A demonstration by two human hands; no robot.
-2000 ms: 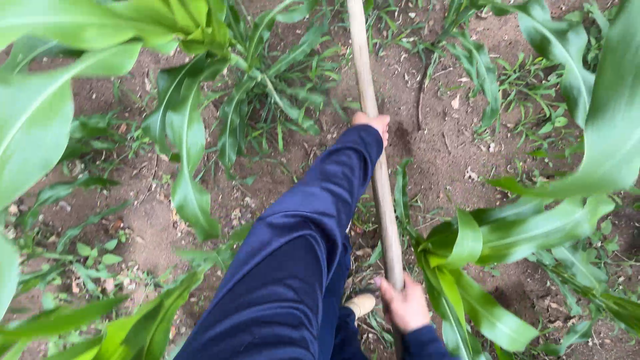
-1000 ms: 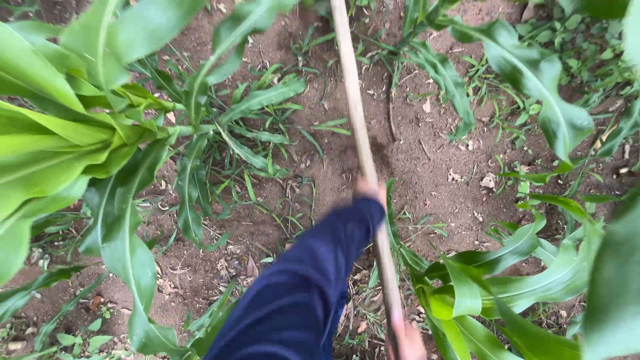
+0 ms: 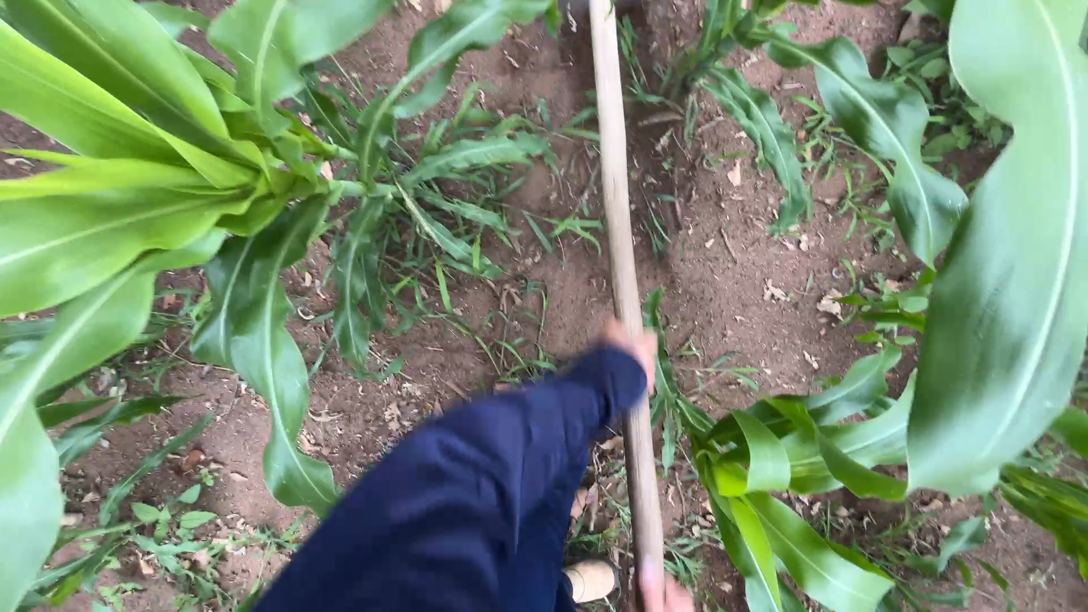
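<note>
A long wooden handle (image 3: 622, 212) runs from the top edge down to the bottom edge, right of the view's middle. My left hand (image 3: 633, 353), in a dark blue sleeve, is closed around its middle part and looks blurred. Lower down, at the bottom edge, my right hand (image 3: 665, 591) grips the handle's lower part and is partly cut off. At the top edge a dark shape, perhaps the tool's head, shows only in part. Under the handle lies brown soil with grass weeds (image 3: 578, 225).
Maize plants with broad leaves stand on the left (image 3: 255, 178) and at the lower right (image 3: 739, 459). A large maize leaf (image 3: 1003, 280) hangs close on the right. Low broadleaf weeds (image 3: 170, 518) grow at the lower left. My shoe (image 3: 591, 580) shows near the handle's lower end.
Both hands have stayed on the wooden handle. The right hand sits lower in the view than two seconds ago. A dark shape now shows at the handle's top end.
</note>
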